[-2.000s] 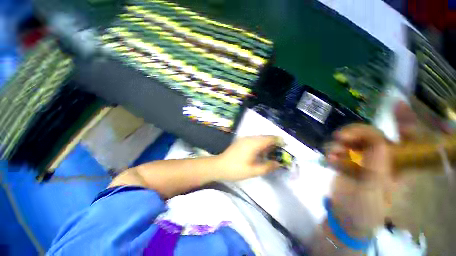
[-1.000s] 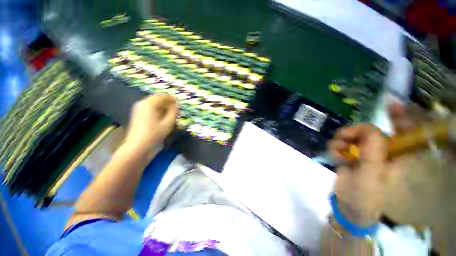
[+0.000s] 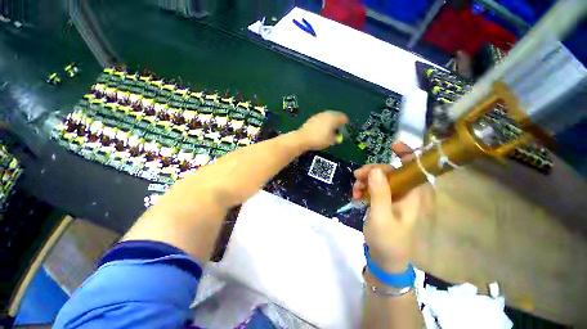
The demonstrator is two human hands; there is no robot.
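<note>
My right hand (image 3: 386, 199) is shut around the gold-brown barrel of the glue dispensing gun (image 3: 428, 164). Its pale blue nozzle (image 3: 347, 207) points down-left over the black film with the QR label (image 3: 322, 169). My left hand (image 3: 324, 130) reaches out over the green mat, just left of the loose green boards (image 3: 380, 132). A small yellow-green part shows at its fingertips; whether the fingers grip it is unclear. Dense rows of finished-side boards (image 3: 161, 122) lie on the black tray (image 3: 83, 183) at the left.
White work paper (image 3: 289, 247) lies in front of my body. Crumpled white tissue (image 3: 463, 307) is at lower right, beside a tan board (image 3: 515, 244). One single board (image 3: 290, 103) lies on the mat (image 3: 219, 58). More arrayed boards (image 3: 444, 87) are at upper right.
My left hand has moved from the finished-side rows to beside the loose boards. The view has shifted, and more of the gun, with its bracket and nozzle, now shows in my right hand.
</note>
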